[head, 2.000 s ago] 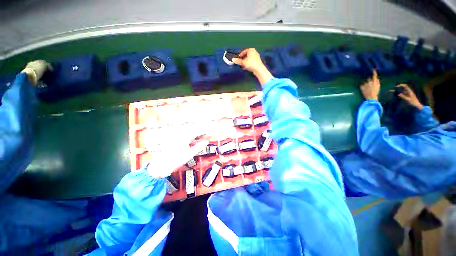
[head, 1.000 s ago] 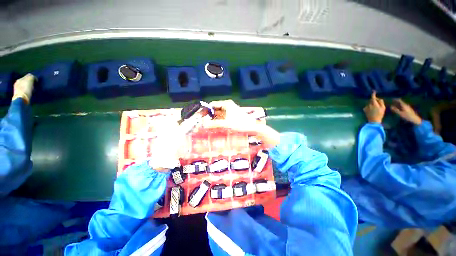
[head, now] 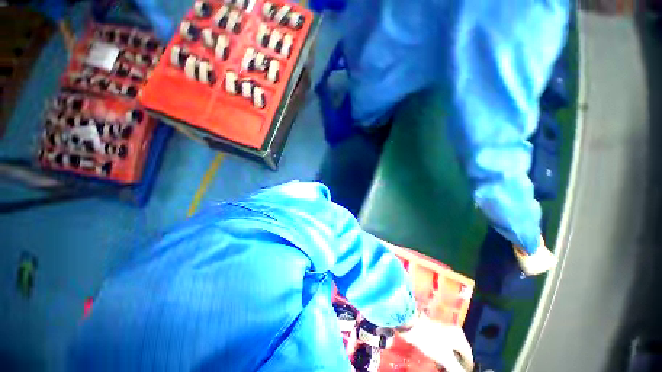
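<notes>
The orange-red compartment tray (head: 444,285) is at the lower right, partly covered by my sleeve and cut off by the bottom edge. Watches with pale straps (head: 370,336) lie in its pockets beside my left cuff. My left hand (head: 439,345), in a white glove, is over the tray at the bottom edge. It is overexposed and its fingertips are partly cut off, so I cannot tell what it holds. My right hand is not in view.
A stack of orange-red trays with watches (head: 210,109) stands upper left. More loaded trays (head: 94,138) with white paper slips are beyond it. A neighbouring worker's gloved hand (head: 536,259) is at the dark blue fixtures (head: 492,327) on the right. A blue stool (head: 336,94) stands at top centre.
The view has swung left and tilted, so the tray has moved to the lower right and the stacked trays have appeared. My right hand and the watch held over the tray have left view.
</notes>
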